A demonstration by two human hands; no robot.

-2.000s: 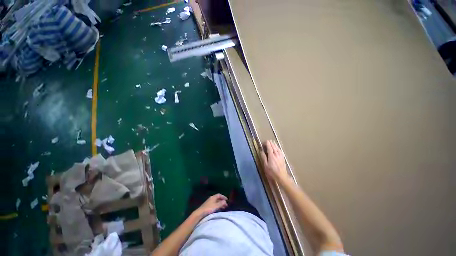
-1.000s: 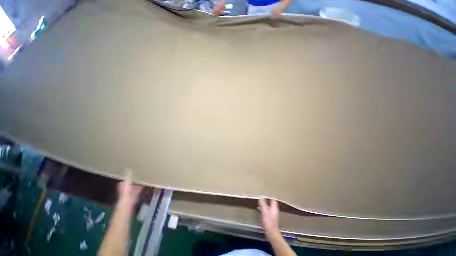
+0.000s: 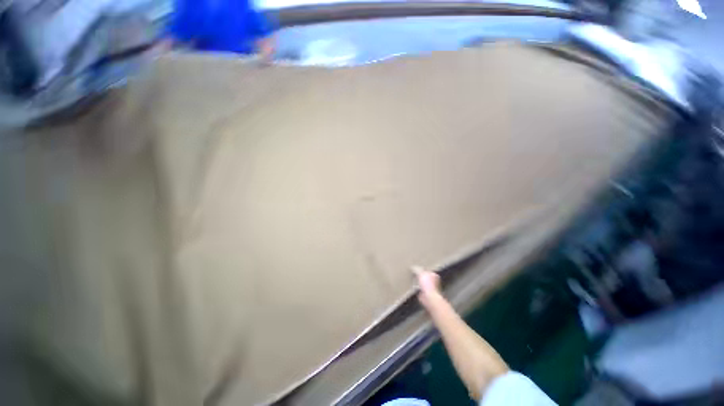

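A tan fabric ply (image 3: 317, 182) covers most of the view, blurred, with folds running down its left part. My right hand (image 3: 427, 284) grips the ply's near edge, which is lifted a little above the layered tan edge of the lay (image 3: 468, 305) below. My left hand is not in view.
A person in blue (image 3: 218, 25) stands across the table at the upper left, a hand (image 3: 266, 47) at the ply's far edge. Pale blue material (image 3: 397, 38) lies beyond that edge. Green floor (image 3: 508, 349) and blurred dark and pale bundles are at the right.
The view has swung to the right along the table. My left hand has left the picture. My right hand has stayed on the near edge. Folds now show in the ply at the left.
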